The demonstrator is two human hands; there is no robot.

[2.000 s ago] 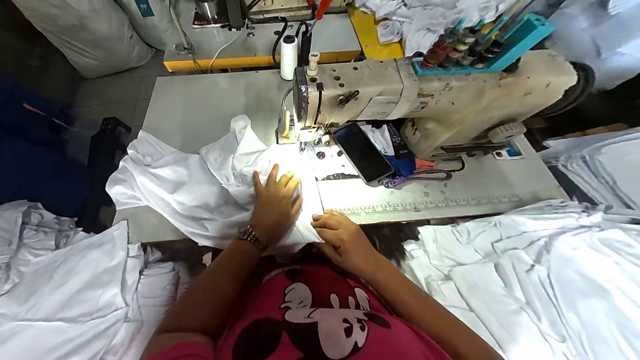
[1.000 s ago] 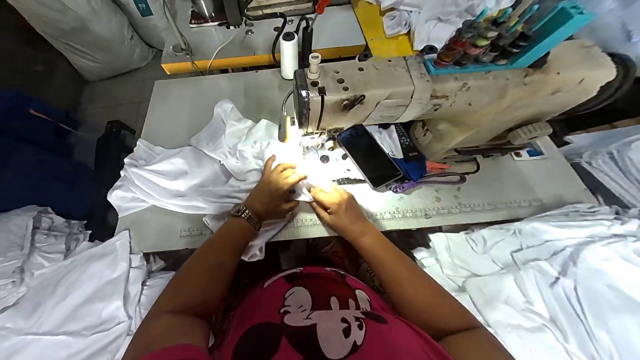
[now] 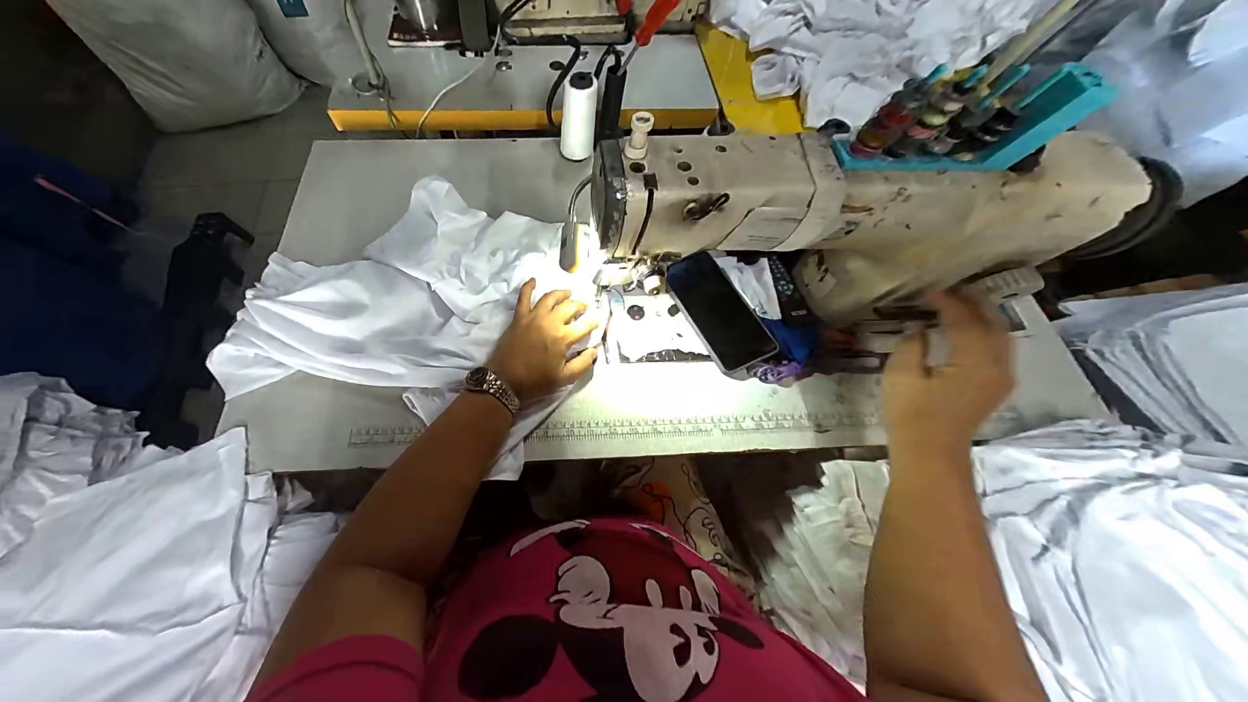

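My left hand [image 3: 546,341] lies spread on a white fabric piece [image 3: 380,302], just left of the needle area of an industrial sewing machine [image 3: 741,195]. The fabric spreads left across the table and hangs over its front edge. My right hand [image 3: 946,375] is raised and blurred at the right part of the table, near the base of the machine arm; whether it holds anything cannot be told. Between the hands lie a black smartphone [image 3: 721,312] and a purple item [image 3: 777,372]. The lamp lights the needle area brightly.
A white thread cone [image 3: 578,117] stands behind the machine head. A teal rack [image 3: 1053,117] with bobbins or small bottles sits on top of the machine. A printed ruler scale [image 3: 702,426] runs along the front edge. White fabric stacks lie at left [image 3: 127,565] and right [image 3: 1121,556].
My right hand has left the fabric near the needle and moved right, toward the machine's base. My left hand remains on the fabric.
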